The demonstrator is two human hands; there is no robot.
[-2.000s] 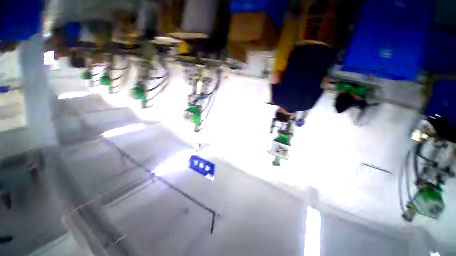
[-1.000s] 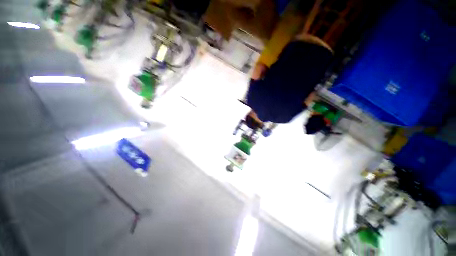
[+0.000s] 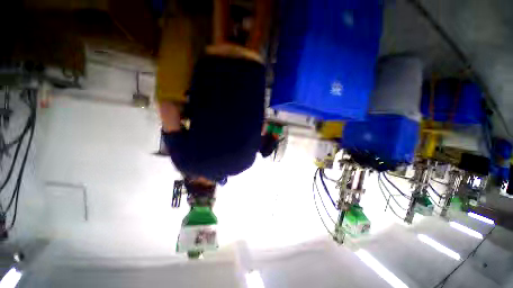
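The picture is upside down. Neither of my hands is in view. A large blue crate with a pale mark is at the upper middle. A smaller blue crate is right of it, with small dark parts at its lower edge in the picture. A machine with a green-and-white block is at the lower middle. Another machine with steel columns and a green block has black hoses beside it.
A person in a dark top is left of the large crate, by the green-and-white machine. Something yellow is beside the person. A grey container and more blue crates are right. Strip lights cross the ceiling.
The view has turned. The person and the large blue crate have shifted left in the picture. More machines and crates show at the right, and the blue hanging sign has left the view.
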